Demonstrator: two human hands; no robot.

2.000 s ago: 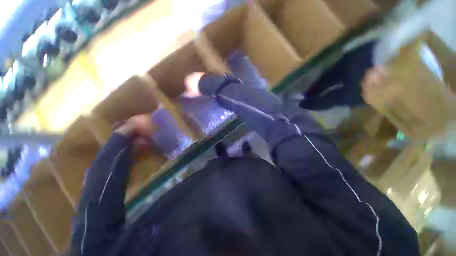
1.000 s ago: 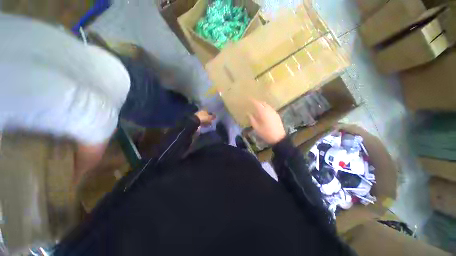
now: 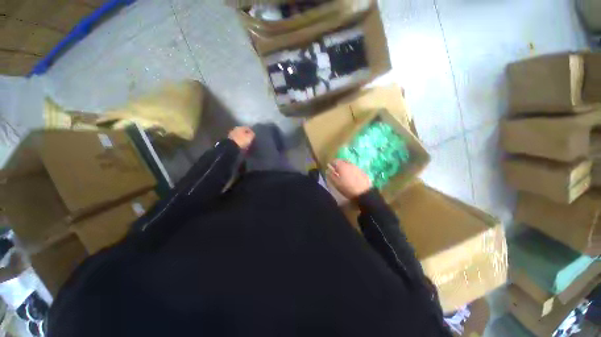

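Observation:
An open brown accessory carton full of small green bagged accessories stands just right of centre, on a larger brown carton. My right hand is at the near left edge of the accessory carton, fingers curled at its rim; whether it grips the rim cannot be told. My left hand is to the left, out over the floor, with its fingers curled and nothing visible in it.
An open brown carton is at the right. A carton of black-and-white parts stands ahead. Stacked cartons are at the far right. Open packing cartons are at the left, beside a green-edged bench. A brown sack lies behind them.
The view has turned and moved closer to the green accessory carton. My right hand has gone from the flat brown carton to the accessory carton. The other person has left the view.

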